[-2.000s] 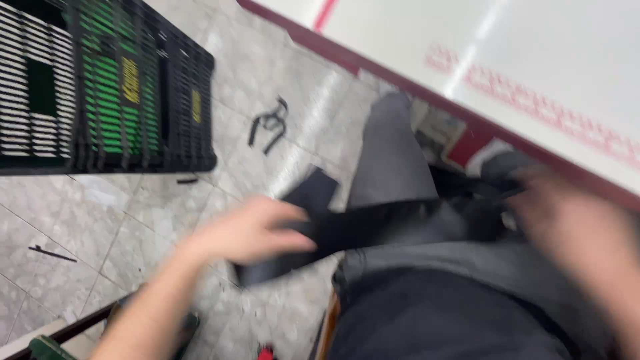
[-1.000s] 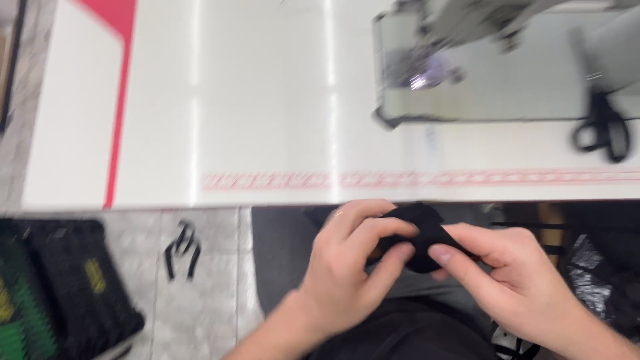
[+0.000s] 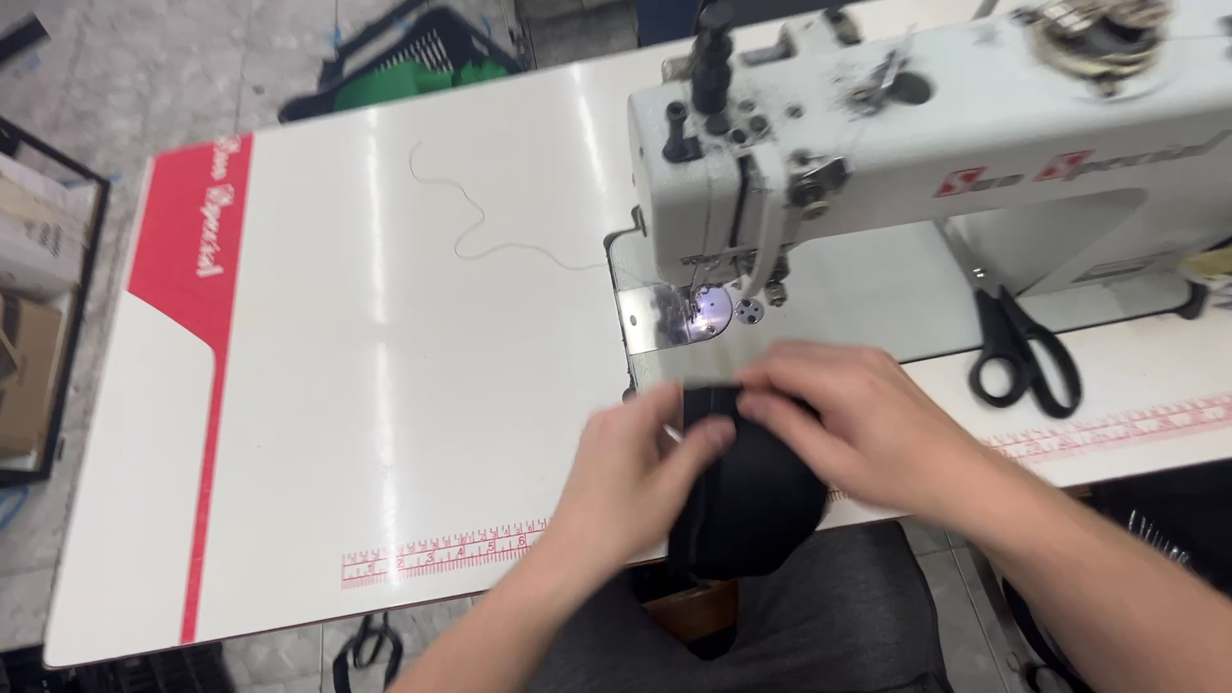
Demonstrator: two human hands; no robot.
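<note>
Both hands hold a piece of black fabric [image 3: 756, 496] by its upper edge, just in front of the needle area of a white industrial sewing machine [image 3: 924, 125]. My left hand [image 3: 630, 472] pinches the left part of that edge between thumb and fingers. At the right part, my right hand [image 3: 857, 414] pinches it the same way, a little blurred. The fabric hangs down over the front edge of the table. Close behind the hands lie the lit needle plate [image 3: 710, 313] and the presser foot.
Black-handled scissors [image 3: 1025, 356] lie on the machine bed's front edge at the right. A loose thread [image 3: 472, 221] runs over the white table [image 3: 308, 404] from the needle area. Cardboard boxes [image 3: 29, 375] stand at the far left; a black crate [image 3: 423, 58] with green contents is behind the table.
The view has swung from the floor and lap to the table and machine. The black fabric, over my lap earlier, is now up at the table's front edge in both hands.
</note>
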